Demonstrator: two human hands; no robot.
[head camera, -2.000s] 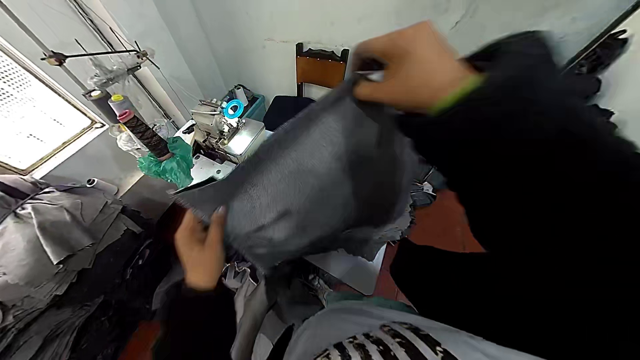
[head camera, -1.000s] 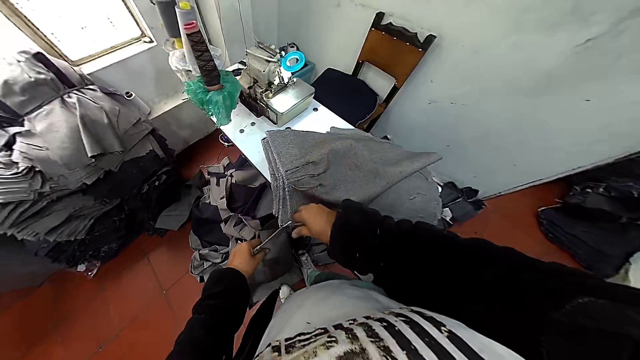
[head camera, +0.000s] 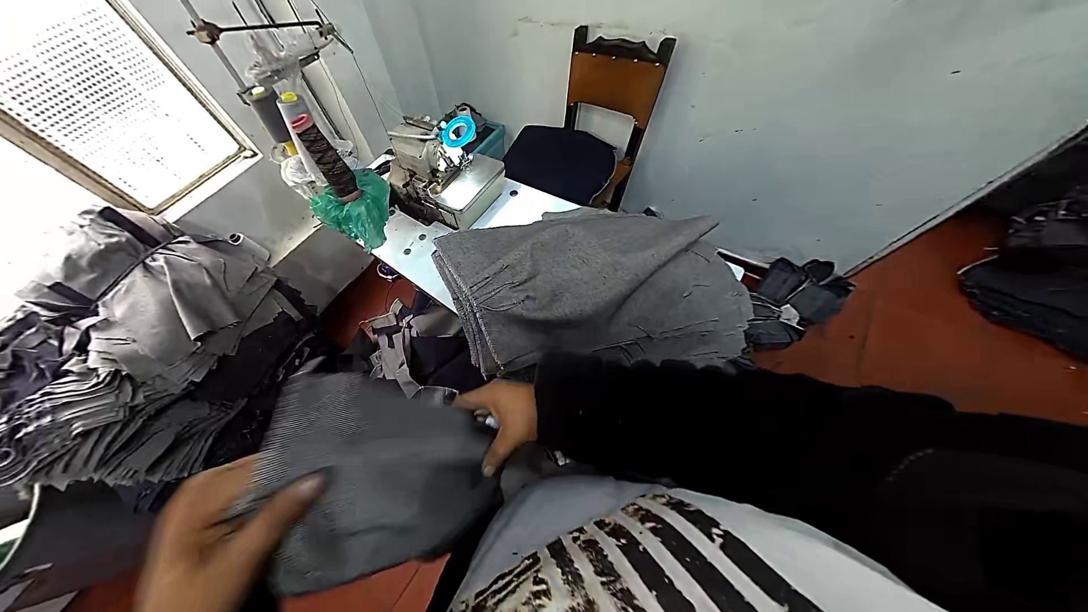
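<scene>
A dark grey fabric piece (head camera: 382, 476) is stretched between my hands, low in the view. My left hand (head camera: 225, 531), blurred, pinches its left edge with the thumb on top. At the piece's right end, my right hand (head camera: 501, 416) has its fingers closed on the cloth; a small shiny thing shows by the fingers, too little of it to name. Just beyond my right hand, a stack of grey fabric pieces (head camera: 595, 280) lies on the white sewing table (head camera: 416, 255). Behind the stack stands an overlock sewing machine (head camera: 450, 183) with a blue ring on it.
Large piles of grey and dark cloth (head camera: 161, 340) rise at the left. Thread cones (head camera: 327, 161) and a green plastic bag (head camera: 357, 208) hang near the machine. A wooden chair (head camera: 616, 85) stands by the wall. Dark cloth bundles (head camera: 799, 297) lie on the red floor (head camera: 918, 323) at right.
One second ago both hands were together at the near edge of the stack, with a small metal tool between them. Now my left hand has moved left, and a separate dark grey piece spans my hands.
</scene>
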